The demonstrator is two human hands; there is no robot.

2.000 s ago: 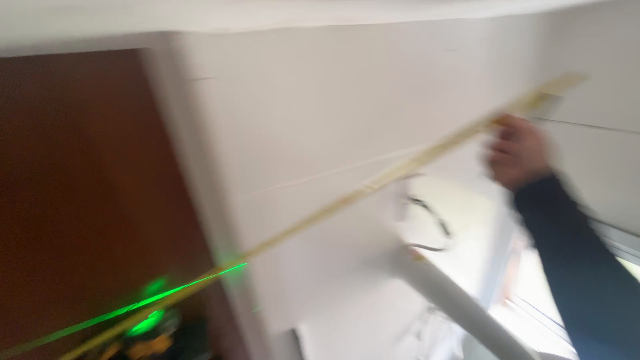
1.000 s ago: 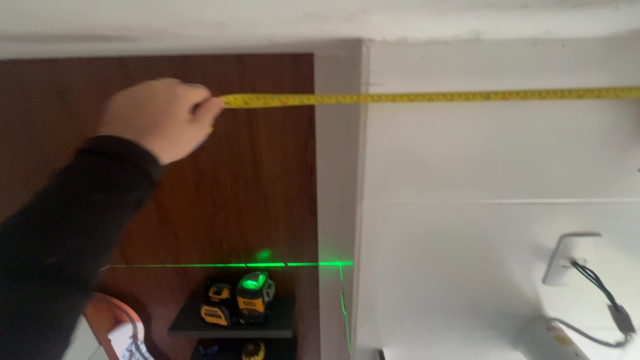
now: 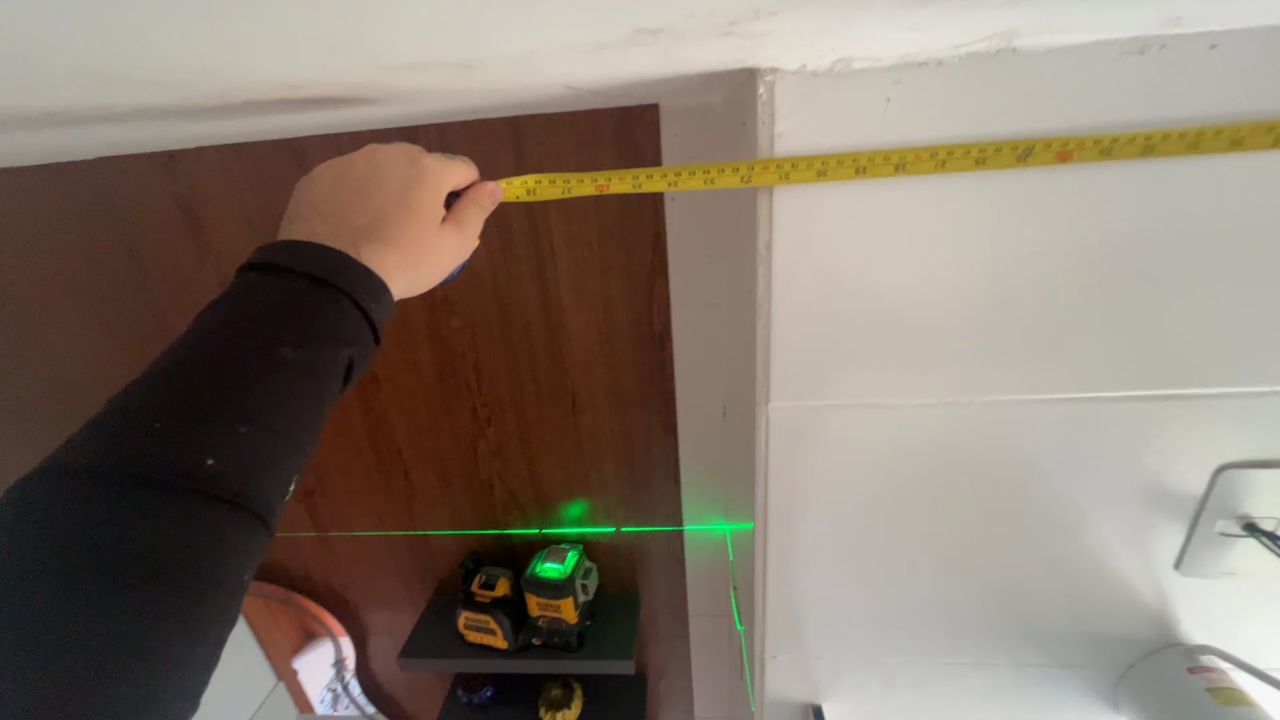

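My left hand (image 3: 390,215), in a black sleeve, grips a tape measure, mostly hidden by the fingers; a dark blue bit of its case shows below them. From it the yellow blade (image 3: 800,168) stretches right, past the wall corner and across white tiles, out of the frame. My right hand is out of view, and so is the far end of the blade. Lower down, a yellow and black DeWalt laser level (image 3: 556,595) stands on a dark shelf, casting a green line (image 3: 450,532) over the brown wood panel (image 3: 540,370) and onto the corner.
The dark shelf (image 3: 620,640) juts out below, with a second one under it holding a small gold-coloured object (image 3: 560,698). A wall outlet plate (image 3: 1215,520) with dark wires is at the right, above a white cylindrical thing (image 3: 1170,685). The white ceiling (image 3: 560,50) runs along the top.
Two seconds ago a hand held the tape at the right; that hand is out of view now. My left hand came into view by one second ago, holding the tape. The view has shifted greatly.
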